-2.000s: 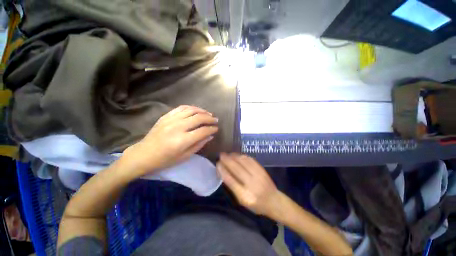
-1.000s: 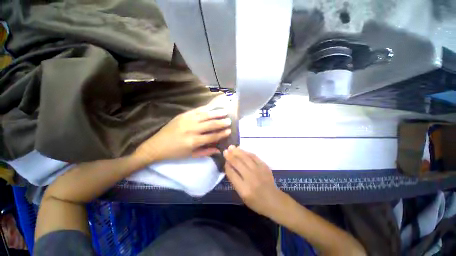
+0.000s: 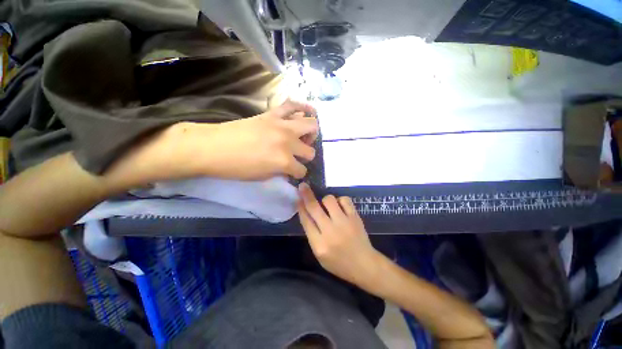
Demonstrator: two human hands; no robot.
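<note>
The brown shell fabric lies in a draped heap left of the needle, with its right edge running under the bright lamp. The presser foot area is washed out by glare. Pale lining shows below my left forearm and at the table's front edge. My left hand lies on the brown fabric just in front of the needle, fingers bent and pressing it. My right hand is at the table's front edge, its fingertips at the fabric's near corner; whether it pinches the cloth is unclear.
The sewing machine head is above my hands, with a dark control panel at the upper right. An open cardboard box stands at the table's right end. A white scale marks the front edge. Blue crates hold work below.
My left hand has moved up towards the needle, and its forearm now lies across the fabric. My right hand stays near the cloth's corner. The camera view has shifted, so the machine head appears higher.
</note>
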